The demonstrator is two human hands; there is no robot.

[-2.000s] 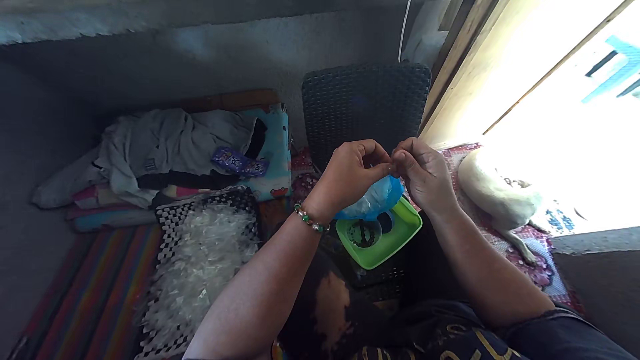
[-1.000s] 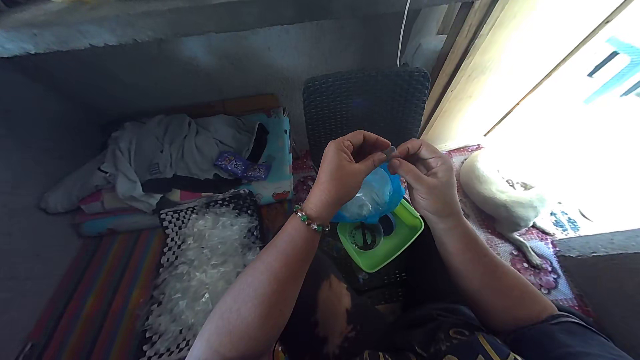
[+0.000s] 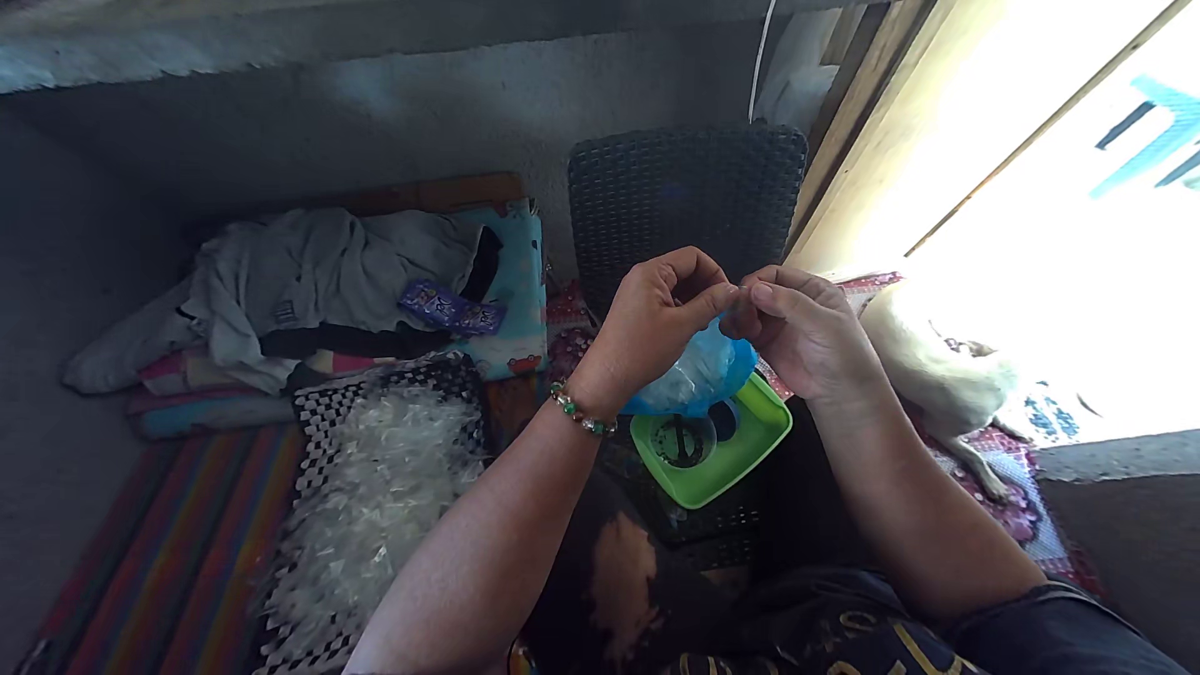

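Note:
My left hand [image 3: 661, 323], with a beaded bracelet [image 3: 581, 409] on its wrist, pinches a tiny item between thumb and forefinger. Fingertips of my right hand [image 3: 806, 328] meet it there, also pinched; the item is too small to name. Below both hands is a blue container [image 3: 670, 398] with clear plastic pieces in it. It overlaps a green plastic tray [image 3: 727, 476], which holds a clear round container [image 3: 682, 442] with small dark contents and a dark round thing [image 3: 723, 421].
Clear plastic pieces [image 3: 384, 497] are heaped on a black-and-white woven mat at left. Grey clothing [image 3: 309, 272] and purple packets [image 3: 450, 308] lie behind. A dark woven chair [image 3: 689, 202] stands ahead. A pale dog [image 3: 937, 366] lies at right on a patterned mat.
Both hands stay close together above the blue container, with small shifts of the fingers. The container and the green tray remain in place.

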